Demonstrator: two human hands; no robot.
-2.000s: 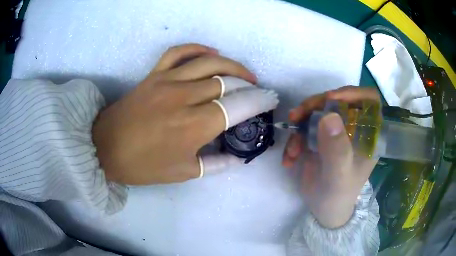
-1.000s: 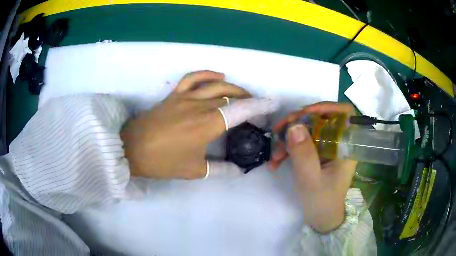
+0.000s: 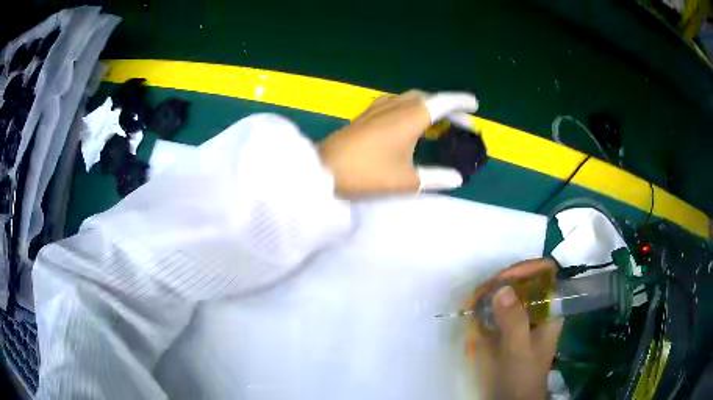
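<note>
My left hand [image 3: 391,144], with white finger cots, is stretched forward over the yellow stripe. It holds a round black part [image 3: 461,152] between thumb and fingers, past the far edge of the foam pad; the part is blurred. My right hand [image 3: 512,336] holds the dispensing syringe [image 3: 539,301] with amber fluid low at the right, over the white foam pad [image 3: 375,273]. Its thin needle points left, away from the black part. The green cap is at the syringe's right end.
Loose black parts [image 3: 168,117] lie around a white scrap [image 3: 102,133] at the left. Stacked parts trays [image 3: 47,133] stand at the far left. The yellow stripe [image 3: 313,90] crosses before a dark green surface. A crumpled white cloth [image 3: 586,238] and a dark controller [image 3: 657,258] are at the right.
The view has shifted. My left hand has moved forward off the foam pad with the black part, away from the needle. My right hand still holds the syringe over the pad.
</note>
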